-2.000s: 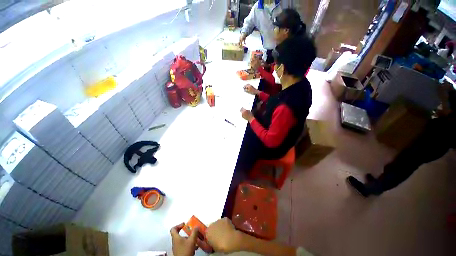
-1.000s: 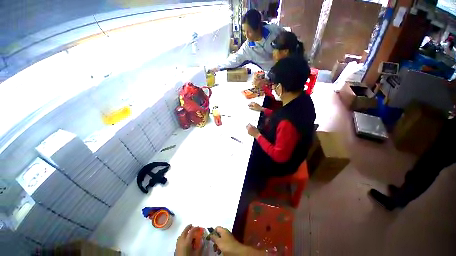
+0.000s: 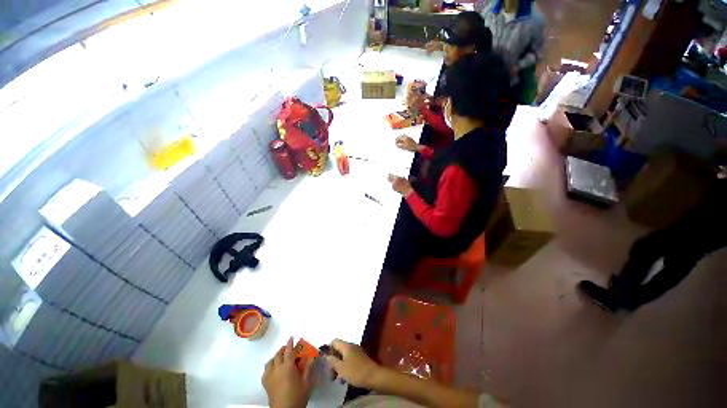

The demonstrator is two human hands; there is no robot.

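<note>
My left hand [image 3: 285, 378] holds a small orange-fronted box [image 3: 305, 355] near the front edge of the white bench [image 3: 323, 247]. My right hand [image 3: 351, 365] is just right of it, fingers closed on a small dark piece [image 3: 328, 351] at the box's right side. What the dark piece is cannot be told. A pale or clear area shows between the hands. A tape dispenser [image 3: 249, 322], blue with an orange ring, lies on the bench ahead and left of my hands.
An open brown carton [image 3: 151, 388] is at lower left. A black curved piece [image 3: 236, 256] lies near stacked white boxes [image 3: 119, 255]. A red-and-yellow bag [image 3: 303, 137] is farther along. Orange stools [image 3: 418, 339] and seated people [image 3: 470, 159] are right of the bench.
The view has shifted. The dark piece in my right hand has moved closer to the box. The standing person at the far end has moved right, behind the seated people.
</note>
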